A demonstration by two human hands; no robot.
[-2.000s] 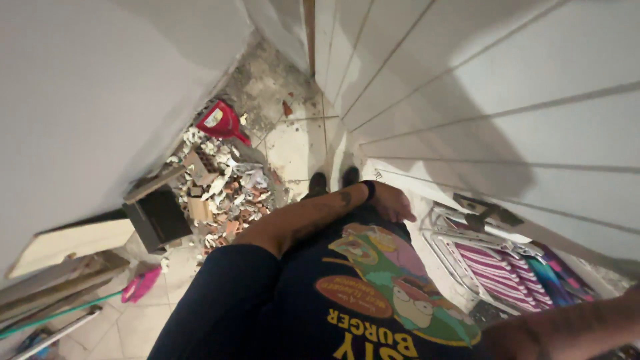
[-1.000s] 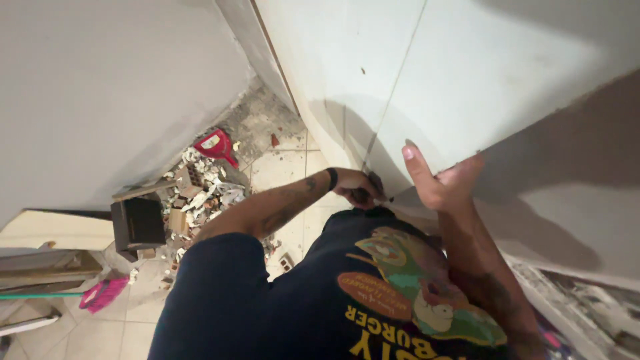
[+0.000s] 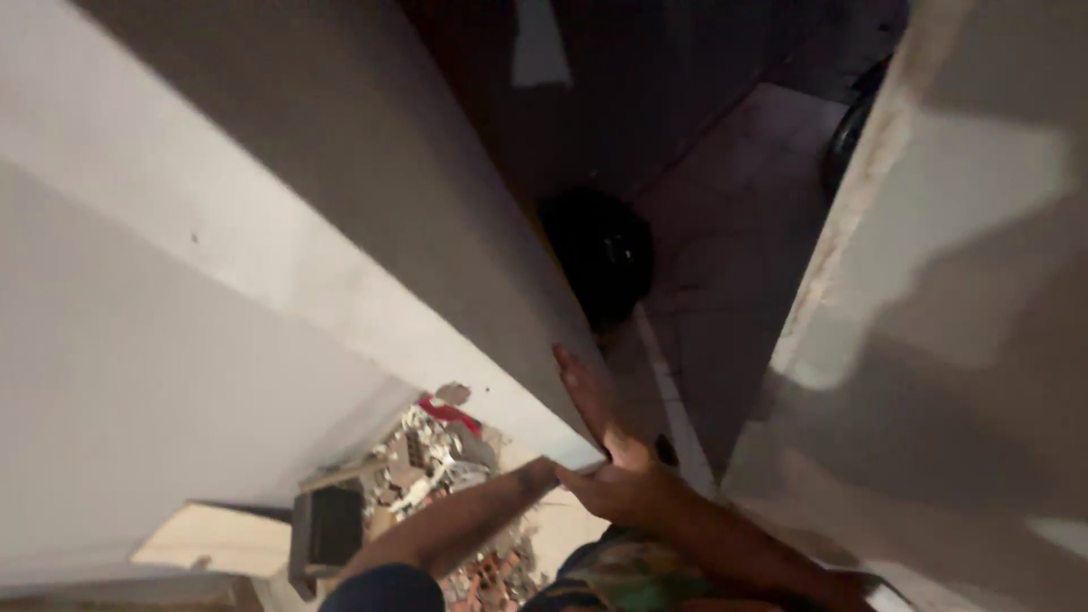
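A white door (image 3: 399, 314) stands swung out at the centre, its edge running down toward my body. My right hand (image 3: 612, 459) is wrapped round the lower part of that edge, fingers stretched along the shaded face and thumb on the other side. My left forearm reaches to the same edge from the lower left; the left hand itself is hidden behind the door. Past the door lies a dark room with a black plastic bag (image 3: 599, 255) on its floor.
Rubble with broken bricks (image 3: 493, 582) covers the floor at lower left, beside a red dustpan (image 3: 450, 414), a black box (image 3: 327, 531) and a pale board (image 3: 217, 540). A wall with a rough edge (image 3: 820, 280) bounds the doorway at right. Another dark, shiny object (image 3: 846, 144) shows behind it.
The door has swung open, and the dark room behind it now shows. My right hand has moved onto the door's edge; a second ago it was against its white face. The view has shifted.
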